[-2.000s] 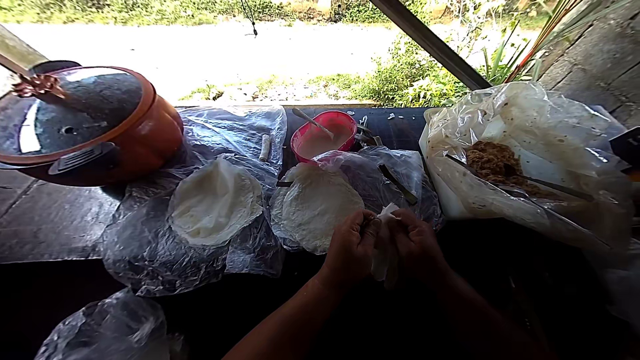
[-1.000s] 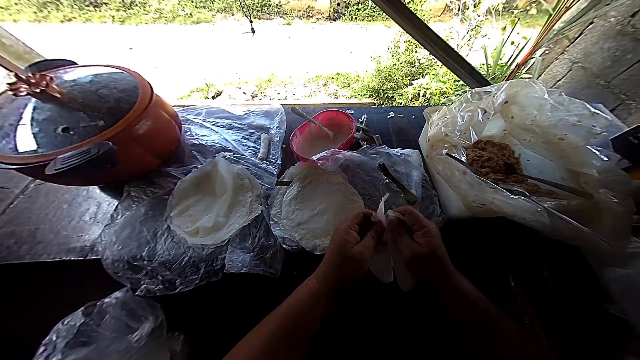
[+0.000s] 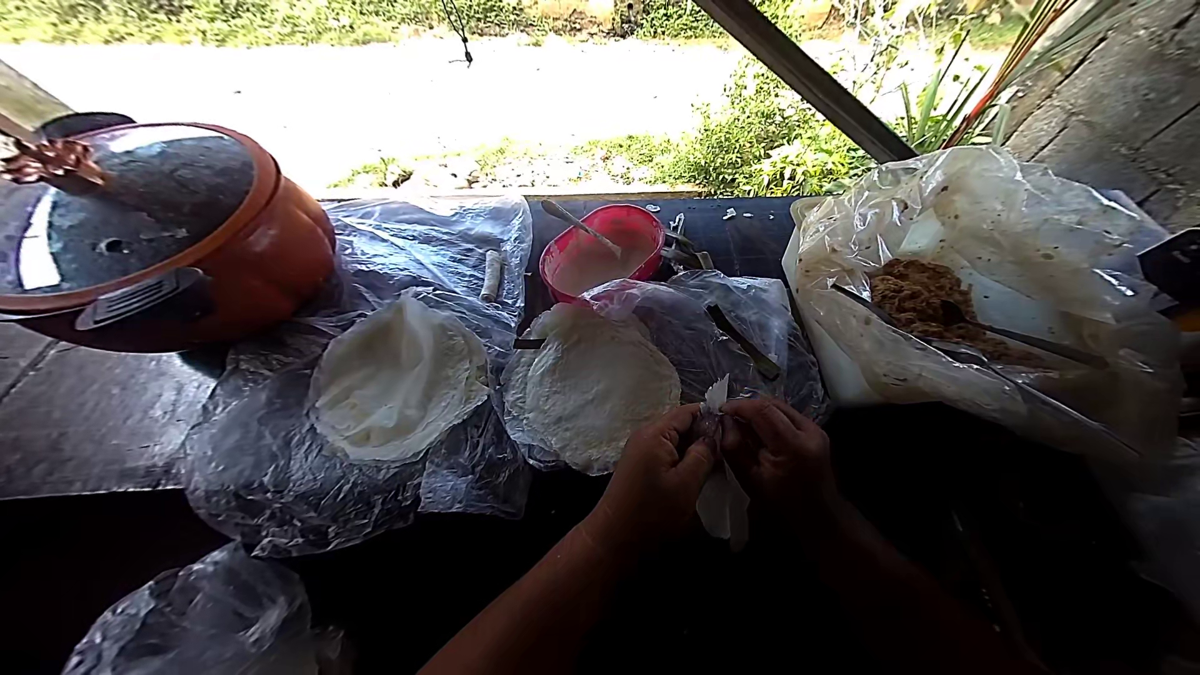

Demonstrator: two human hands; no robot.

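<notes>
Both my left hand (image 3: 670, 464) and my right hand (image 3: 773, 445) pinch a thin white sheet (image 3: 722, 506), likely a wrapper. One end points up between the fingers and the rest hangs below them. Left of the hands lies a stack of round pale wrappers (image 3: 595, 389) on plastic film. Further left, another round of thin wrappers (image 3: 398, 380) rests on a plastic bag. A pink bowl (image 3: 647, 225) of whitish paste holds a spoon (image 3: 577, 223). At right, brown shredded filling (image 3: 923, 295) lies in a plastic-lined container with a dark-handled utensil (image 3: 1041, 345).
A large orange pot (image 3: 291, 244) with a glass lid stands at the left. A small white roll (image 3: 491, 276) lies on the plastic. Dark strips (image 3: 741, 339) rest on the film right of the stack. A crumpled plastic bag (image 3: 202, 619) is at the lower left.
The hanging part of the white sheet has shifted between my hands, and its upper end stands up more than two seconds ago. Both hands stay in nearly the same place.
</notes>
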